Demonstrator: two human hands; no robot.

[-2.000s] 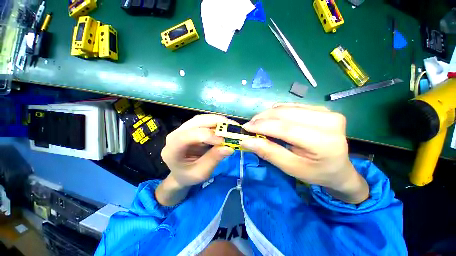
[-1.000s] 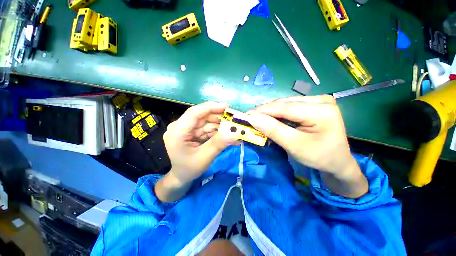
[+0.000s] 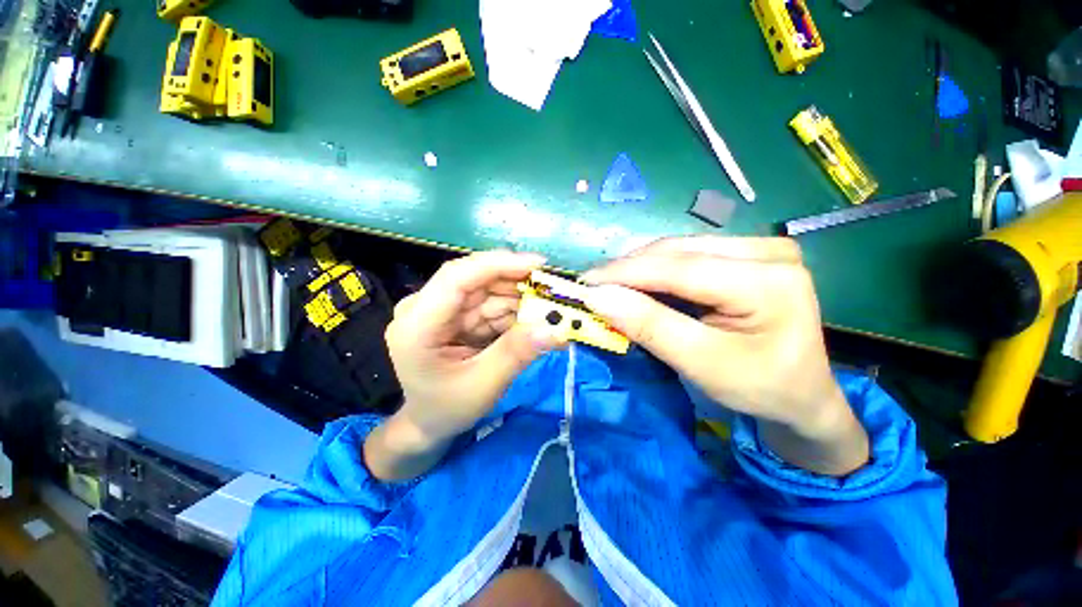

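Observation:
A small yellow device housing (image 3: 570, 323) is held over the lap, just below the bench's front edge. Its side with two dark round holes faces up towards the camera, and a dark strip shows along its upper edge. My left hand (image 3: 457, 350) grips its left end between thumb and fingers. My right hand (image 3: 724, 332) holds its right end, with the thumb and a finger near the upper edge. The fingertips hide both ends of the housing. Whether my right hand holds anything else cannot be told.
On the green bench (image 3: 344, 113) lie yellow units (image 3: 428, 66), white paper (image 3: 529, 50), tweezers (image 3: 700, 116), a blue triangle (image 3: 623, 179), a grey pad (image 3: 712, 208), a clear-yellow lighter (image 3: 833, 154) and a slim metal bar (image 3: 872, 211). A yellow heat gun (image 3: 1023, 314) is at the right edge.
The housing has been turned from its window and greenish open side to the side with two round holes. In the last second it has tipped slightly. Both hands keep hold of it.

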